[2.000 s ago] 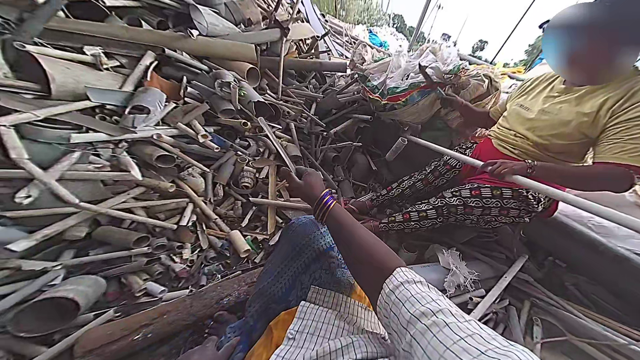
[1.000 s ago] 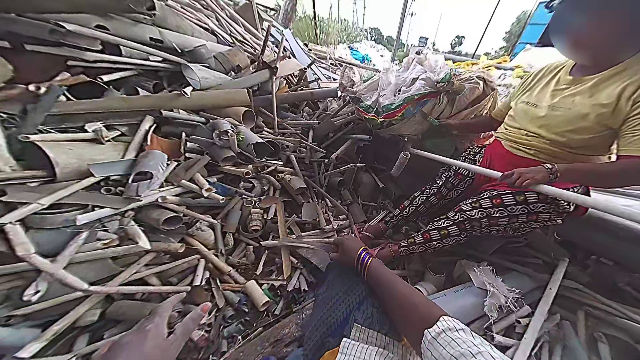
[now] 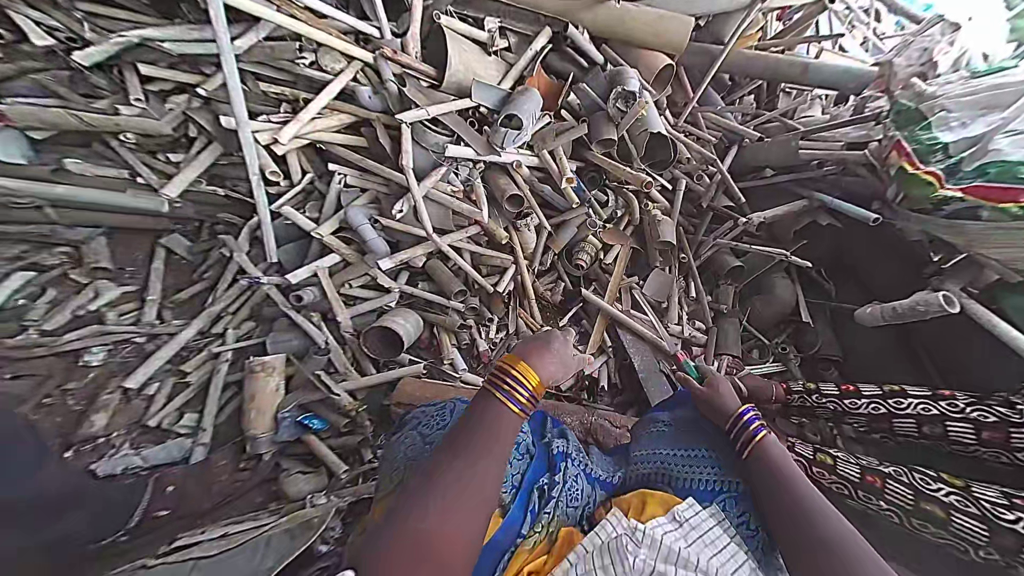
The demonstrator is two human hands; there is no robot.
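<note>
My left hand (image 3: 554, 358), with yellow and purple bangles at the wrist, reaches down over the pile of plastic pipe scraps (image 3: 448, 276). Its fingers are bent; whether anything is between them is hidden. To the right, above my knee, my right hand (image 3: 710, 394) is closed around a green and red handle (image 3: 686, 366). A thin pale strip (image 3: 628, 322) slants up and left from near this handle; whether they are joined is unclear. Between my hands lies a flat grey piece (image 3: 646, 368). A short wide pipe piece (image 3: 392, 334) rests left of my left hand.
Another person's legs in patterned trousers (image 3: 896, 400) extend in from the right, with a foot close to my right hand. A pale pipe (image 3: 908, 309) juts in above them. Large pipes (image 3: 776, 66) and plastic sacks (image 3: 976, 120) lie at the upper right.
The view has swung down and left. My left hand, low at the left a second ago, is now over the scraps in front of my knees. The other person's upper body has left the view.
</note>
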